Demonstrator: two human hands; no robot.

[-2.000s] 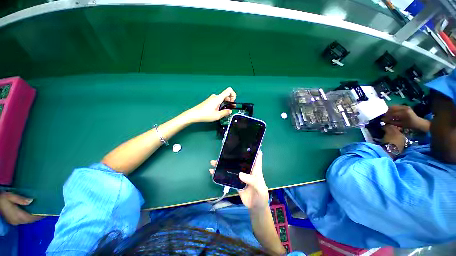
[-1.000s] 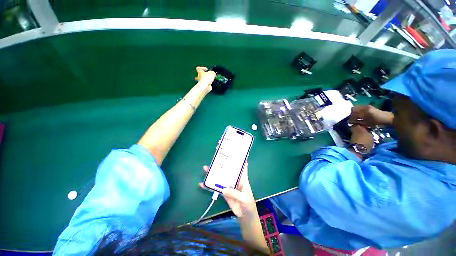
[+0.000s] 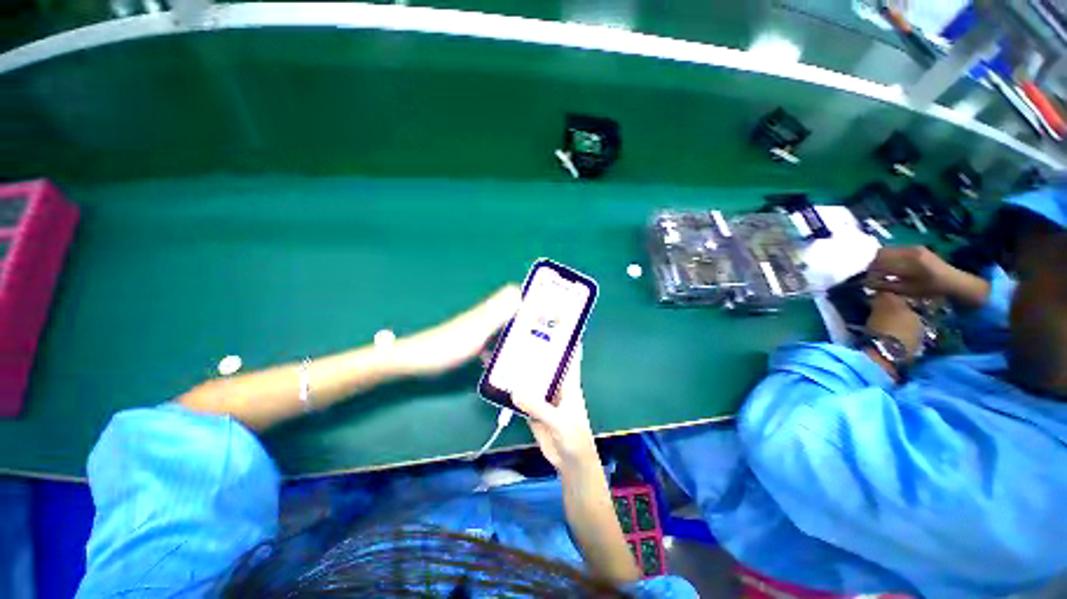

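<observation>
My right hand (image 3: 559, 410) holds the smartphone (image 3: 542, 334) upright over the mat, screen lit white and pinkish, thumb on its lower part. A thin white cable (image 3: 497, 431) runs from its bottom edge. My left hand (image 3: 468, 334) is at the phone's left edge; its fingertips are partly hidden by the phone, so I cannot tell whether they grip it. A black module with a green board (image 3: 590, 143) sits on the far part of the bench, its white tab (image 3: 568, 164) towards me.
White discs lie on the mat (image 3: 229, 364). A pink tray (image 3: 35, 293) is at the left end. Clear plastic boxes of parts (image 3: 731, 260) and several black modules (image 3: 782, 131) are at right, beside a worker in blue (image 3: 866, 456). A white rail (image 3: 527, 21) runs behind.
My left hand has let go of the black module at the back and come back beside the phone. The phone's screen was black two seconds ago and is now lit.
</observation>
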